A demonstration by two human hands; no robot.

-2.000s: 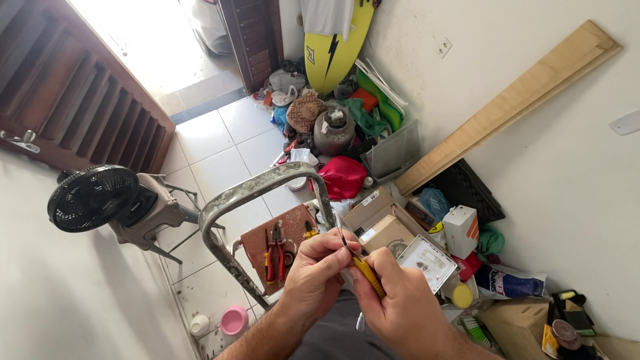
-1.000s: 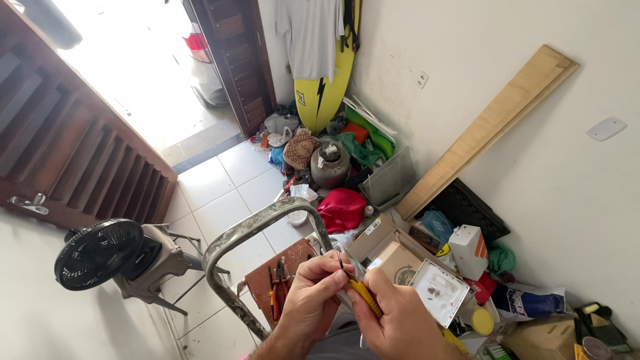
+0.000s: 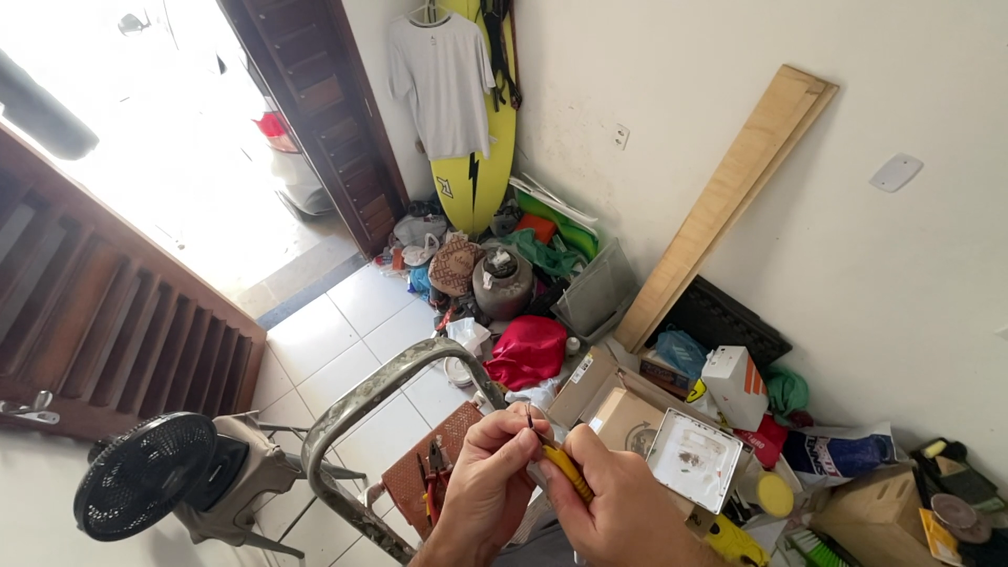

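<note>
My right hand (image 3: 610, 488) is closed round the yellow handle of a hand tool (image 3: 568, 472), whose type I cannot tell. My left hand (image 3: 496, 472) pinches a thin dark wire (image 3: 530, 417) between thumb and forefinger, right at the front of the tool. The hands nearly touch. Just left of them, pliers with red and yellow handles (image 3: 431, 492) lie on the reddish-brown step (image 3: 405, 480) of a stepladder. The ladder's curved metal rail (image 3: 370, 394) rises beside the step.
A black fan (image 3: 146, 476) rests on a stool at the left. Open cardboard boxes (image 3: 587, 386), a white square panel (image 3: 694, 461) and a red cloth bag (image 3: 529, 350) lie below. Long wooden boards (image 3: 717, 213) lean on the wall. A yellow surfboard (image 3: 472, 185) stands in the corner.
The view has tilted up and shows more of the hanging shirt and doorway. Both hands stay close together on the wire and the yellow-handled tool.
</note>
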